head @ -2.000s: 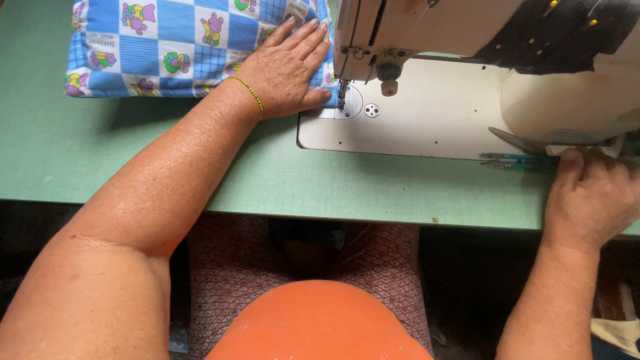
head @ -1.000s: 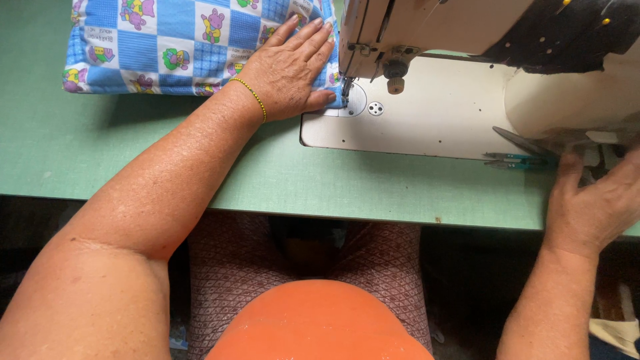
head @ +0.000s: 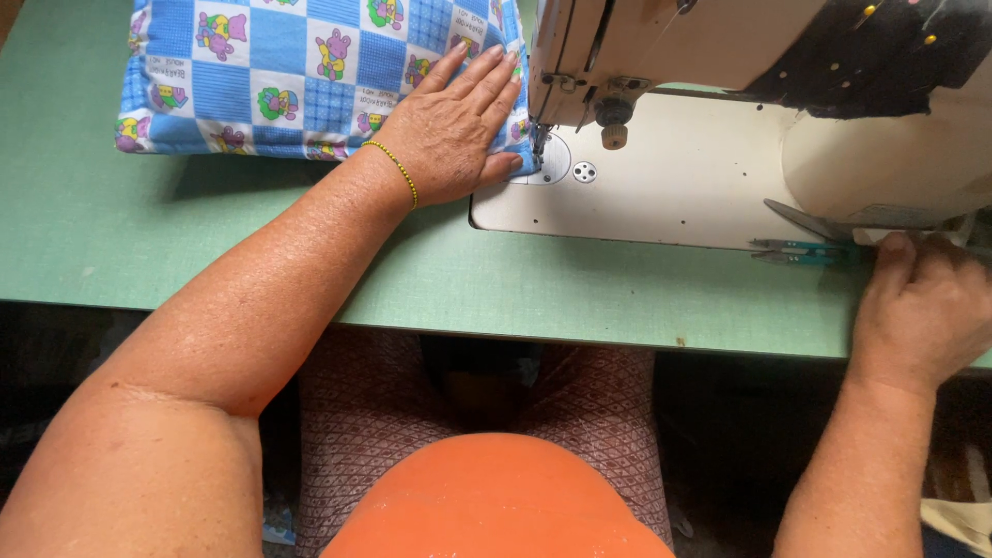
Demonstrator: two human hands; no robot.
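Note:
A padded blue-and-white checked fabric piece [head: 279, 70] with printed animals lies left of the sewing machine [head: 651, 170]. Its near right corner sits at the presser foot [head: 540, 143]. Flat on that corner rests my left hand [head: 457, 128], fingers spread, with a beaded bracelet at the wrist. My right hand [head: 922, 302] is at the far right, its fingers at a small pale item [head: 872, 235] beside the scissors [head: 806, 219] and turquoise thread snips [head: 806, 252]. Its fingertips are blurred, and whether they grip anything is unclear.
A dark cloth [head: 860, 62] stuck with several pins hangs on the machine's arm, above the bed. The green table [head: 542, 287] has its front edge just before my lap. Pale cloth [head: 957, 519] shows at the lower right, below the table.
My right hand has shifted a little and its fingers have changed pose at the table's right side. My left hand has stayed on the fabric.

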